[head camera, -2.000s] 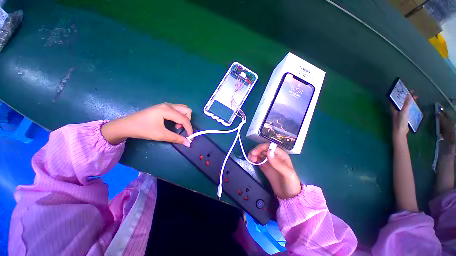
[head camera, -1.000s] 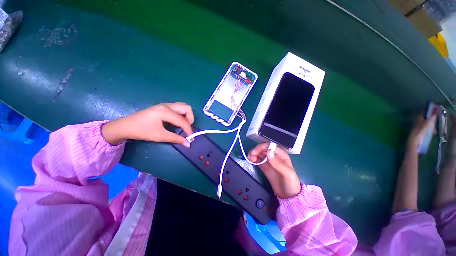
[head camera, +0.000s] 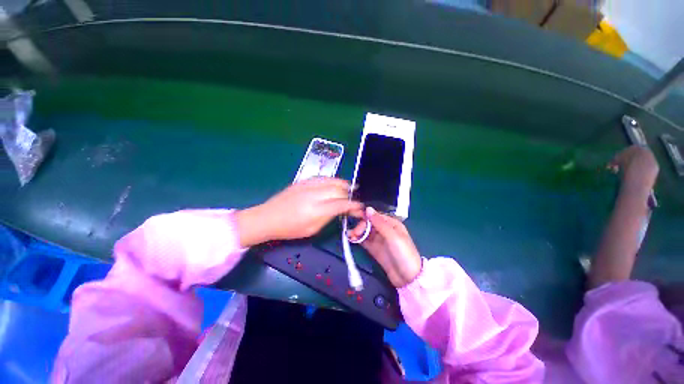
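Note:
The power bank (head camera: 321, 159), a white-rimmed block with parts showing, lies on the green bench, its lower end hidden by my left hand. My left hand (head camera: 311, 208) reaches over the leads near the phone's lower end, fingers close to my right hand; its fingertips are blurred. My right hand (head camera: 388, 238) holds a white charging cable (head camera: 365, 231) in a small loop below the phone. Another white lead with a plug (head camera: 354, 279) hangs over the black power strip (head camera: 330, 276). The test phone (head camera: 379, 171) is dark and lies on its white box (head camera: 406, 167).
A clear plastic bag (head camera: 27, 144) lies at the far left. At the right, another worker's arm (head camera: 628, 210) reaches over the bench beside dark-edged devices (head camera: 634, 130). Blue stools (head camera: 52, 277) stand below the bench edge. Cartons (head camera: 551, 15) are behind.
The view has shifted. My left hand has left the power strip's far end and moved right, close to my right hand. The phone's screen has gone from lit to dark. The neighbour's arm has moved.

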